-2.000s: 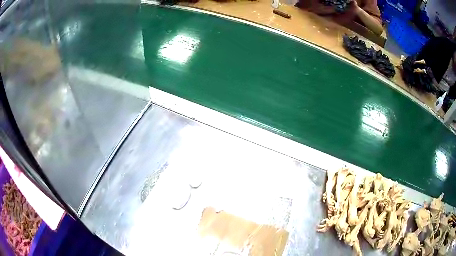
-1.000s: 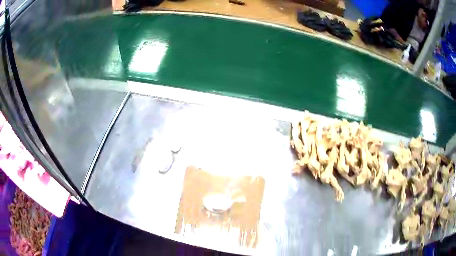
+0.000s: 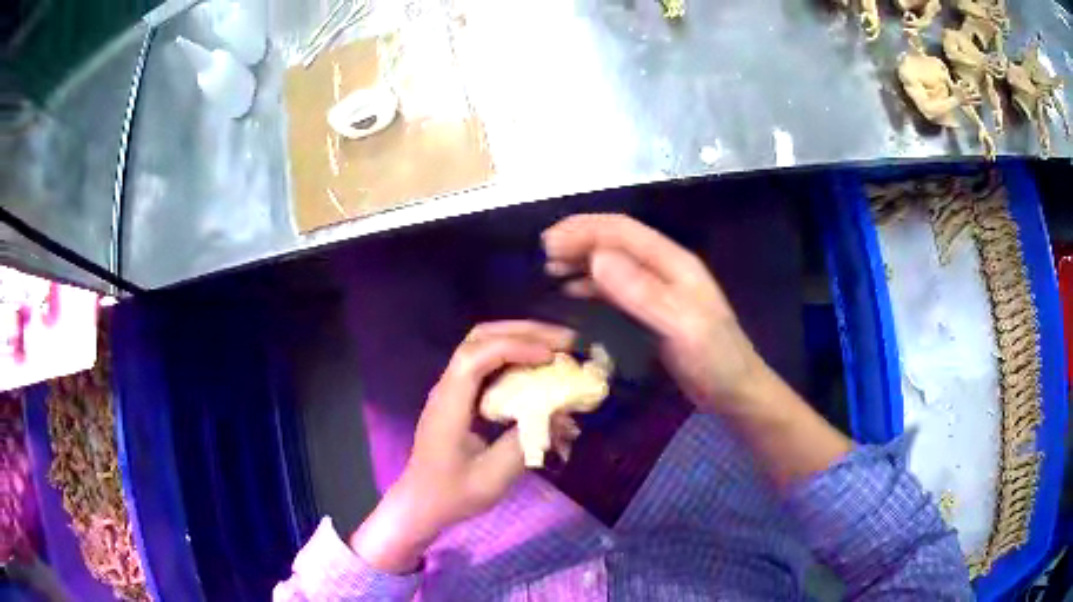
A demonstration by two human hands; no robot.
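My left hand point(image 3: 453, 441) holds a pale tan torso point(image 3: 545, 394) above my lap, with the fingers curled round its left and upper side. Small fingers of an attached hand hang at the torso's lower right. My right hand point(image 3: 647, 282) is raised just above and to the right of the torso, apart from it. Its fingers are bent and slightly blurred, and no object shows in them. A white glue dish point(image 3: 364, 113) with a dark spot inside sits on the brown cardboard mat point(image 3: 406, 176) on the bench.
The metal bench edge point(image 3: 659, 176) runs across above my hands. Tan torsos point(image 3: 933, 88) lie at the bench's right. Two whitish bottles point(image 3: 224, 80) lie left of the mat. A blue crate point(image 3: 941, 376) with tan parts in a row is at right. Bins of jumbled parts point(image 3: 88, 470) are at left.
The view has swung down from the green belt and bench to my lap. Both hands and the held torso now show, as does the blue crate at right.
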